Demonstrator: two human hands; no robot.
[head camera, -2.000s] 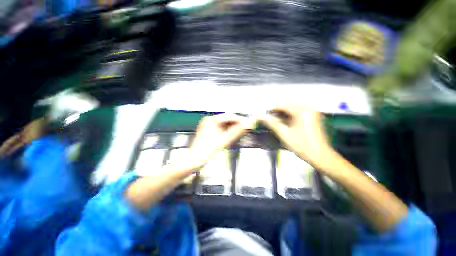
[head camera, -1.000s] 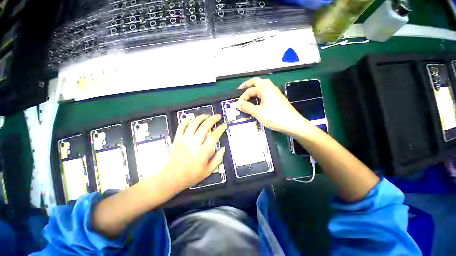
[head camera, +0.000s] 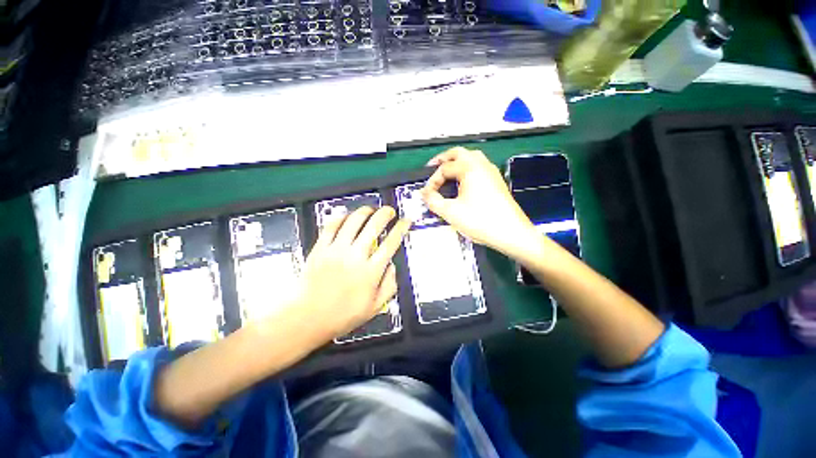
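Observation:
Several open phones lie side by side in a black foam tray (head camera: 367, 355). My left hand (head camera: 344, 273) lies palm down over the fourth phone from the left, fingers spread, its index fingertip by the edge of the rightmost phone (head camera: 443, 277). My right hand (head camera: 479, 206) is at the dark upper end of that rightmost phone, thumb and index finger bent together close to its camera area. Whether anything is between those fingertips cannot be seen. The first phone (head camera: 123, 318), second phone (head camera: 190, 300) and third phone (head camera: 267, 277) show pale middles and dark tops.
A glossy black phone (head camera: 544, 201) with a white cable (head camera: 548, 324) lies right of the tray. Stacked foam trays (head camera: 707, 224) are farther right. Behind are a white board (head camera: 268, 125), blue triangle (head camera: 517, 111), blister trays (head camera: 313, 40) and white bottle (head camera: 682, 58). White strips (head camera: 63, 268) lie left.
Since two seconds ago, the view has shifted and sharpened, and my hands have parted. Since one second ago, both hands stay over the same phones, with only slight finger and view movement.

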